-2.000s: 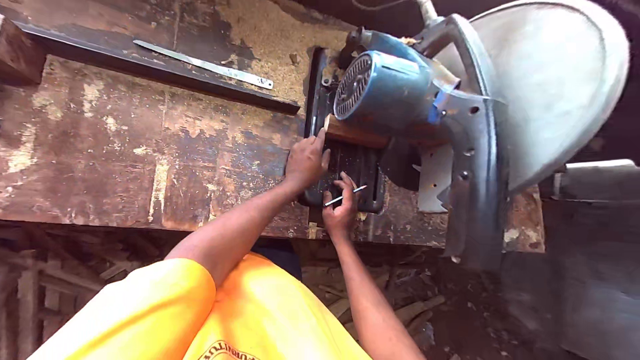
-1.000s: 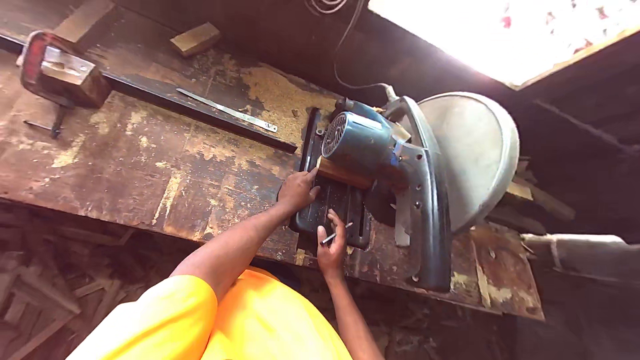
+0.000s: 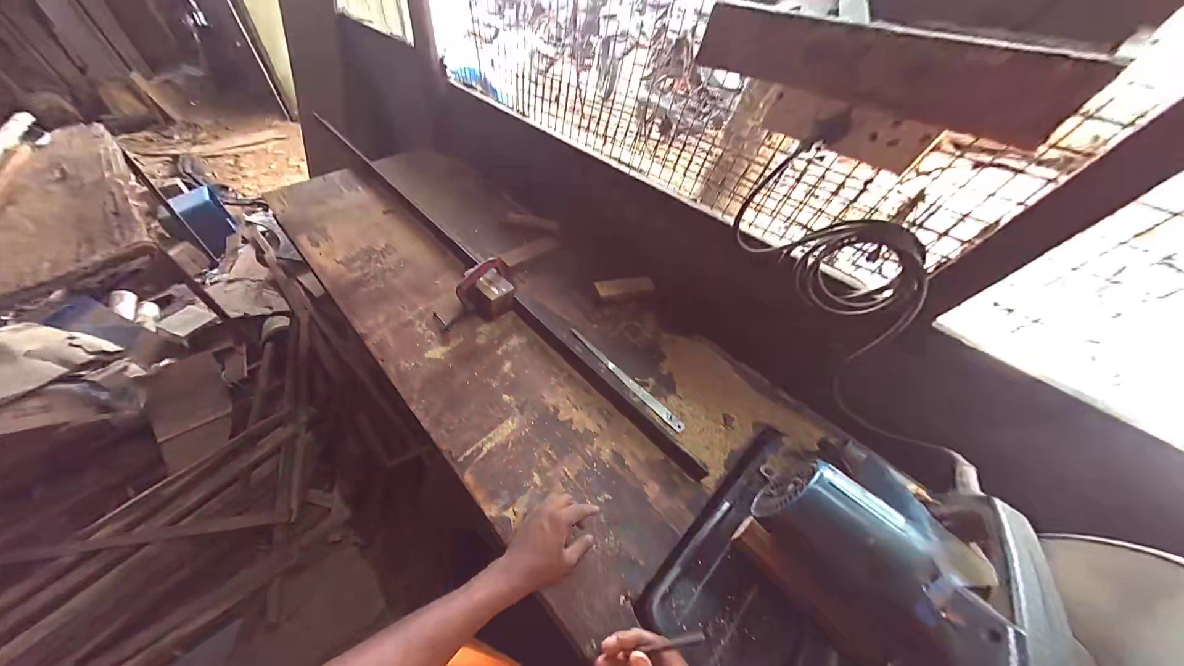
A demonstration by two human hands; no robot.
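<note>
My left hand [image 3: 552, 544] hovers over or rests on the near edge of the wooden workbench [image 3: 398, 305], fingers apart and holding nothing. At the bottom edge my right hand [image 3: 638, 647] pinches a thin pencil-like rod [image 3: 677, 642], beside the black base of the chop saw [image 3: 680, 555]. A wooden block [image 3: 760, 546] lies on that base, partly under the saw's blue motor housing [image 3: 832, 509]. The saw's round guard [image 3: 1119, 573] is cut off at the right. A steel ruler [image 3: 634, 384] lies on the bench along a long dark metal bar [image 3: 592, 370].
A red clamp [image 3: 476, 285] with a wooden block [image 3: 495, 291] sits on the bar. A wood offcut [image 3: 624, 288] lies near the wall. Coiled cable [image 3: 865, 264] hangs by the mesh window. Timber strips [image 3: 213, 527] and cardboard [image 3: 190, 402] pile up left of the bench.
The view has swung left and up along the bench. My left hand has left the wooden block at the saw and is now over the bench's near edge. My right hand still holds the rod.
</note>
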